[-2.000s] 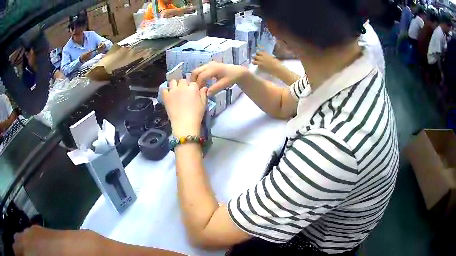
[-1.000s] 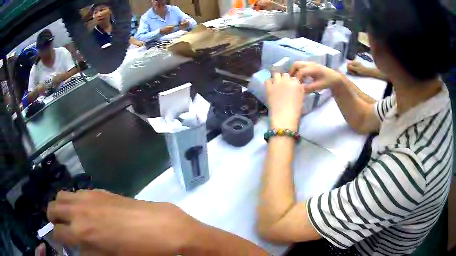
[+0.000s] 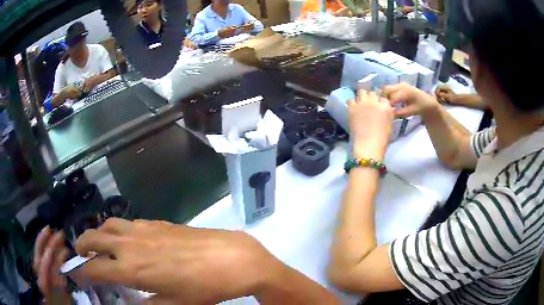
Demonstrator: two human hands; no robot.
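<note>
My right hand (image 3: pixel 173 256) reaches in from the bottom, back up, with curled fingers pinching a small white piece (image 3: pixel 77 261). My left hand (image 3: pixel 51 262) is blurred and partly cut off at the lower left, close to the piece; its grip is unclear. Beyond my right hand, an open pale blue-grey retail carton (image 3: pixel 255 184) stands upright on the white bench (image 3: pixel 298 238). Its white flaps are up, crinkled white material shows in its mouth, and its front has a dark product picture.
Black round housings (image 3: pixel 311 156) stand behind the carton, beside the dark green conveyor (image 3: pixel 149 173). A neighbour in a striped shirt (image 3: pixel 477 220) works close at right with a pale box (image 3: pixel 341 107). Dark parts lie at lower left. Several people sit across.
The view has turned left, so the carton and neighbour sit farther right. My right hand shows larger and farther in; my left hand has come into view at the lower left.
</note>
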